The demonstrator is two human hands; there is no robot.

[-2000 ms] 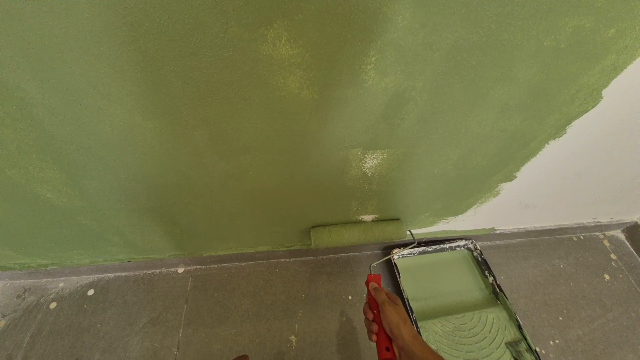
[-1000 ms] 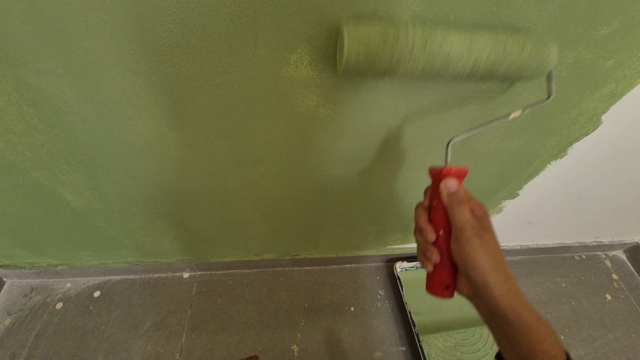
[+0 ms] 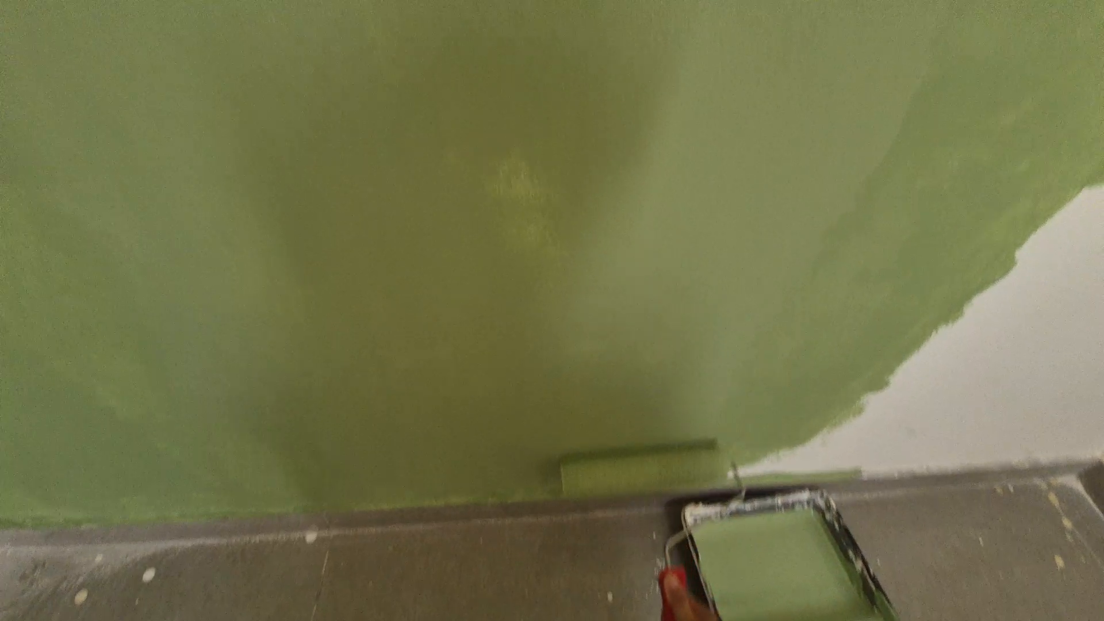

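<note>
My right hand (image 3: 686, 602), mostly cut off by the bottom edge, is closed on the red handle (image 3: 670, 585) of a paint roller. The green-coated roller sleeve (image 3: 642, 468) lies against the foot of the wall, just above the floor joint. Its wire frame bends down past the left side of a paint tray (image 3: 776, 561), which holds light green paint. Green paint covers most of the wall (image 3: 483, 302), with a lighter blotch near its middle. My left hand is out of view.
An unpainted white area of wall (image 3: 1009, 362) slopes down at the right, with a ragged green edge. The grey floor (image 3: 466, 561) bears pale paint spots. A dark object (image 3: 1094, 485) shows at the far right edge, where the floor meets the wall.
The roller has come down from higher on the wall to its foot, with my right hand lower too. The pale patches seen low on the wall two seconds ago are now green.
</note>
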